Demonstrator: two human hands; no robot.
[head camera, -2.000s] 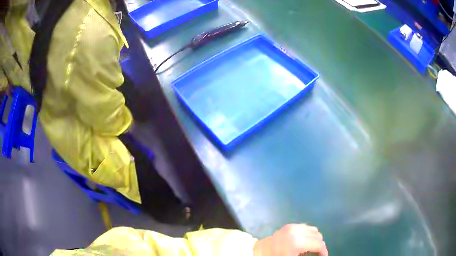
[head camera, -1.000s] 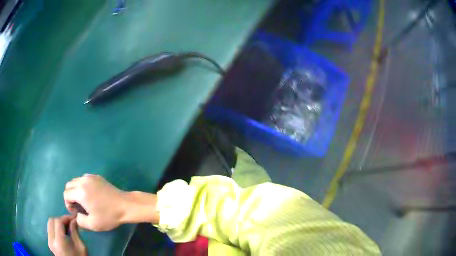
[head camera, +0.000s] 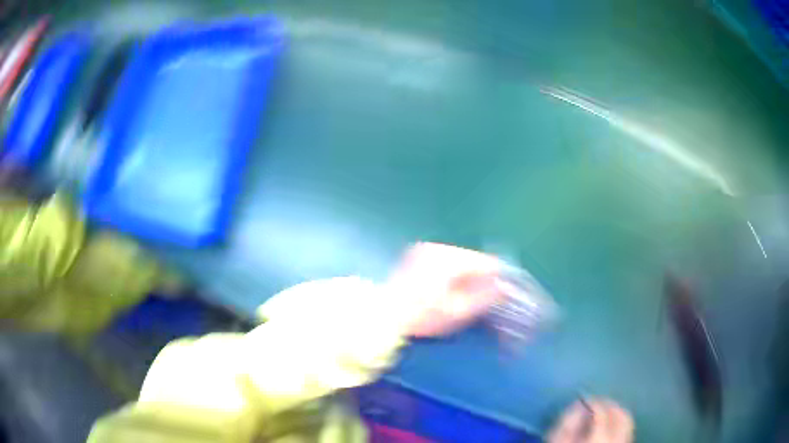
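Observation:
The view is strongly blurred. My left hand (head camera: 445, 290), in a yellow sleeve, reaches over the green bench top and is closed on a small clear bag (head camera: 526, 307), its contents unreadable. My right hand (head camera: 597, 422) is low in the picture, cut off by the bottom edge, lower right of the bag; whether it holds anything cannot be told. A blue tray (head camera: 251, 130) lies on the bench beyond my left forearm, with no parts visible in it.
A dark slim electric screwdriver (head camera: 696, 350) lies at the right. Another blue tray (head camera: 41, 104) and a red-orange edge (head camera: 22, 56) show at far left. A person's yellow sleeve (head camera: 43, 238) is at the left edge. A blue and red shape (head camera: 432, 415) shows below my left forearm.
The view has swung back towards the blue tray. My hands, close together a second ago, are now apart, and a clear bag now shows in my left hand.

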